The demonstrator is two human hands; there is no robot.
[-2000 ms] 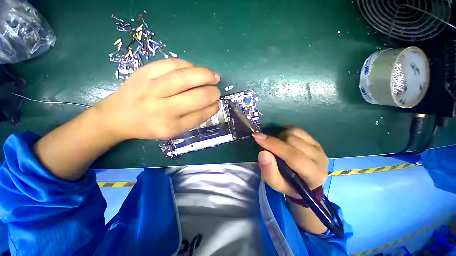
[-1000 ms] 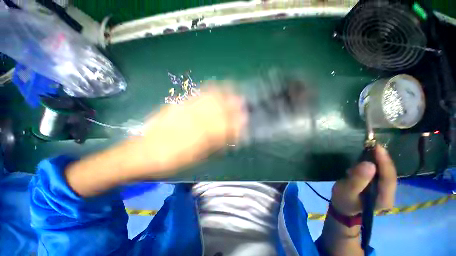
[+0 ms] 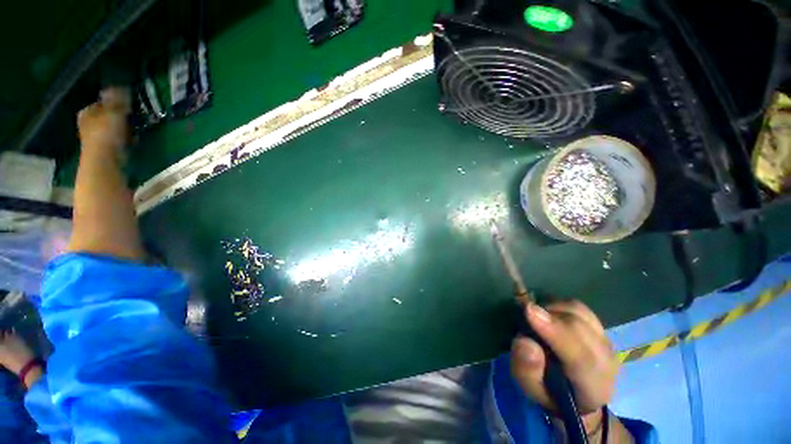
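Note:
My right hand (image 3: 568,355) holds the soldering iron (image 3: 555,373), its thin metal tip pointing up and left over the green mat, left of and below the cream tape-roll cup (image 3: 637,186) with silvery grains inside. My left hand (image 3: 106,121) is stretched out to the upper left over the green conveyor, beside a dark phone assembly (image 3: 178,82) with light strips. The hand is dark and blurred, so its grip cannot be told. A loose pile of small components (image 3: 246,277) lies on the mat.
A black fan (image 3: 512,91) with a wire grille stands behind the cup. A worn whitish rail (image 3: 286,126) divides mat from conveyor. Another phone assembly (image 3: 330,16) is on the conveyor. Another person's hand (image 3: 16,351) shows at the lower left edge. Yellow-black tape is at right.
The view has swung. My left hand has moved from the mat to the conveyor. The phone assembly earlier worked on is gone from the mat. The iron has left the cup's rim area.

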